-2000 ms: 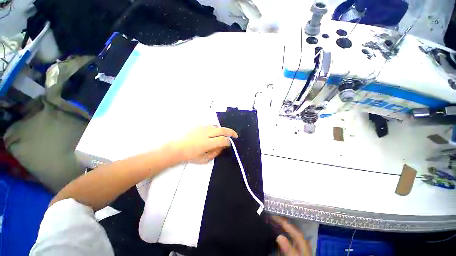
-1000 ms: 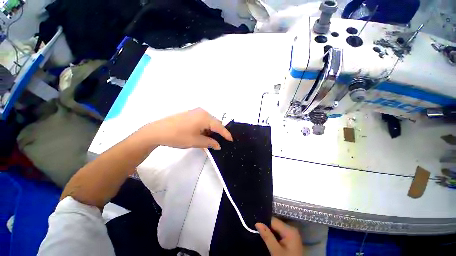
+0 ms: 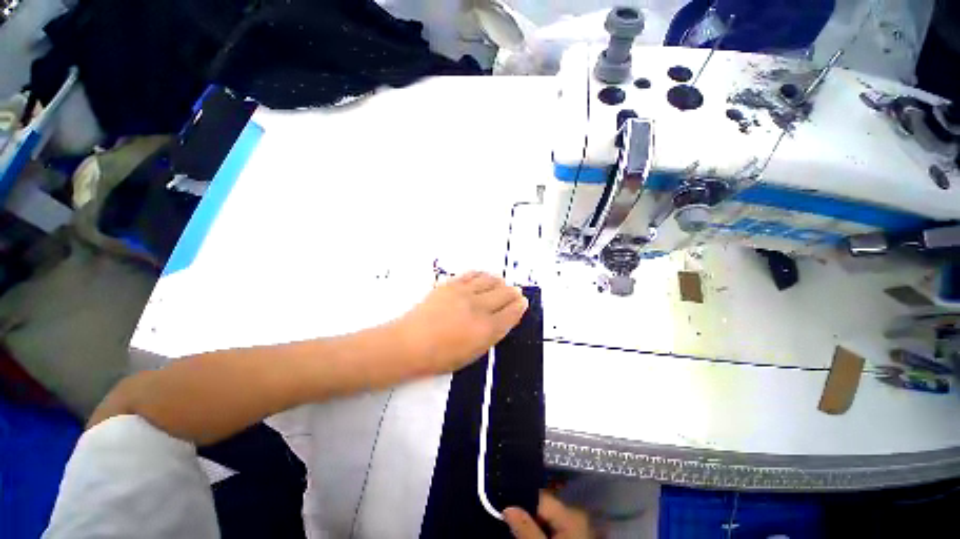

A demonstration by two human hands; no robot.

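A black garment panel [image 3: 518, 421] lies over the table's front edge and hangs down. A thin white tape [image 3: 485, 442] runs along it and curves at its lower end. My left hand [image 3: 463, 321] lies on the panel's top end, fingers together over the cloth and the tape's upper end. My right hand [image 3: 550, 520], partly cut off by the bottom edge, pinches the panel near the tape's lower end. A white cloth with a thin dark line [image 3: 363, 453] lies left of the panel, partly under my left forearm. What is under my left palm is hidden.
The sewing machine head [image 3: 674, 147] stands right of the panel's top end. Brown tabs [image 3: 841, 380] and small tools [image 3: 918, 368] lie at right. A ruled tape [image 3: 674, 464] lines the front edge. Black cloth [image 3: 326, 53] is heaped behind the table.
My left hand has moved from the panel's left side onto its top end. My right hand is lower, near the frame's bottom. The tape now runs straighter along the panel. The camera view has shifted.
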